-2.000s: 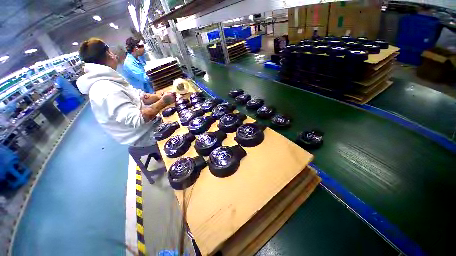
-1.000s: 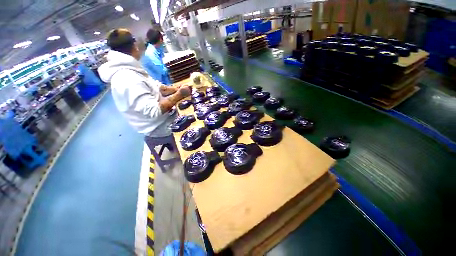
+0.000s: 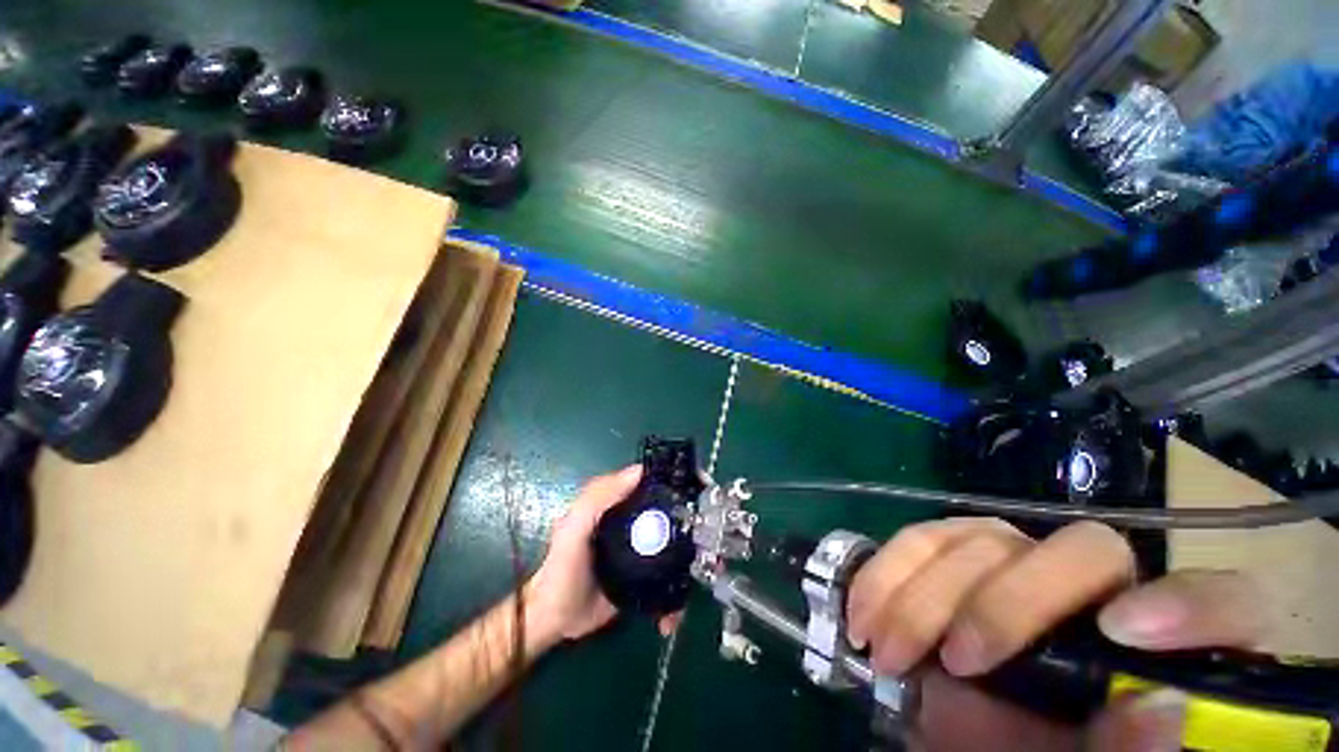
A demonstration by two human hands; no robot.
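A round black housing [image 3: 643, 555] with a pale centre disc is held over the dark green bench. My left hand [image 3: 577, 566] grips it from its left side, with its short neck pointing away from me. My right hand [image 3: 999, 617] is wrapped around the black grip of a screwdriver-like tool with a yellow-marked part [image 3: 1234, 723]. The tool's silver clamp ring [image 3: 840, 588] is beside my right fingers. Its knobby silver nose [image 3: 723, 526] is at the housing's right rim. Whether a screw is there cannot be seen.
Stacked cardboard sheets [image 3: 323, 345] with black housings stand at left. A green conveyor [image 3: 690, 162] with blue edging carries more housings. A thin hose [image 3: 1013, 507] runs right from the nose. More housings [image 3: 1084, 467], a grey post [image 3: 1248, 353] and a blue-banded cable bundle [image 3: 1175, 235] are at right.
The view has swung right and down from the cardboard stack and two people. Both my hands, the held housing and the tool now show; they were out of view before.
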